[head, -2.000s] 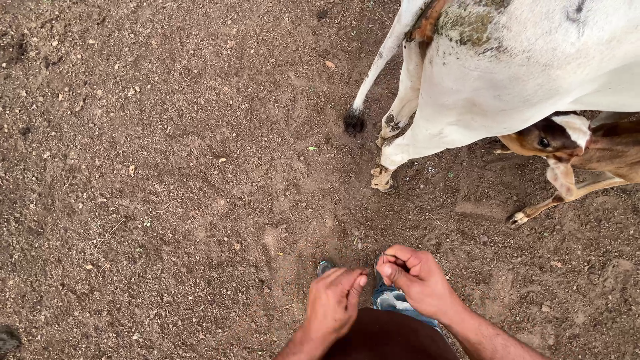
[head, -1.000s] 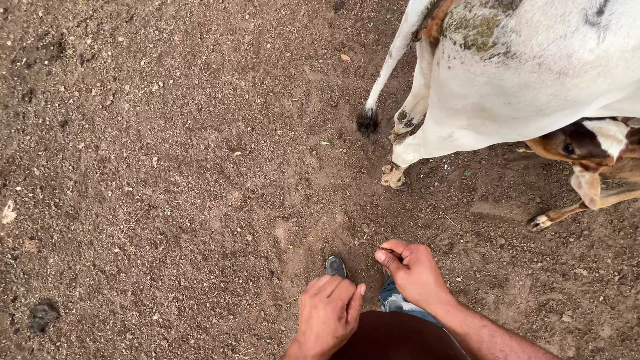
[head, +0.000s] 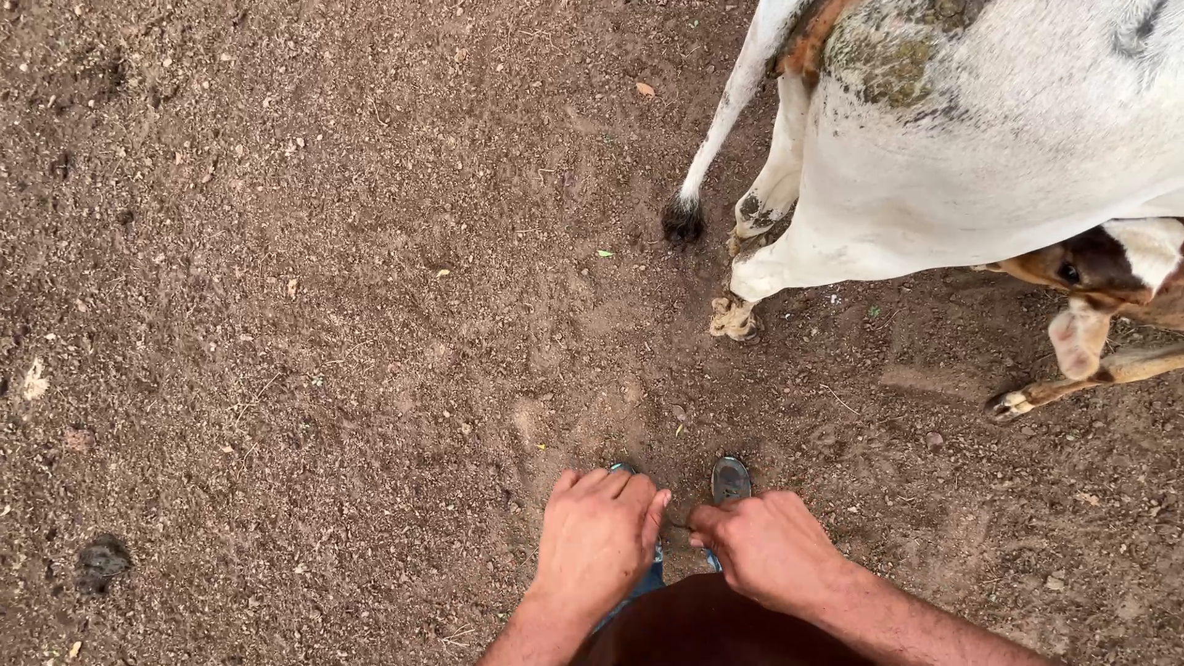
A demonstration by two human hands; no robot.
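Observation:
My left hand [head: 601, 536] is at the bottom centre, back up, fingers curled and thumb toward the right. Close beside it, my right hand [head: 772, 550] has its fingers bent and points at the left hand. A thin dark strand [head: 678, 525] shows in the gap, at the right hand's fingertips; whether the left hand holds it too is unclear. Beyond the hands, at upper right, stands a white cow [head: 962, 157] with a dirt-stained rump. A tan, rope-like knotted bundle [head: 733, 317] is at its lower hind leg. A brown and white calf [head: 1110, 264] has its head at the cow's underside.
The cow's tail [head: 731, 120] hangs at its rear, with a black tuft. The calf's hoof [head: 1010, 404] rests on the dirt ground [head: 370, 324]. My shoe [head: 731, 478] shows just past my right hand. A dark clump [head: 102, 562] lies at lower left.
My right hand has turned and dropped a little, and my left hand has moved slightly forward. The shoe by my right hand, hidden a second ago, now shows. The cow stands much as before.

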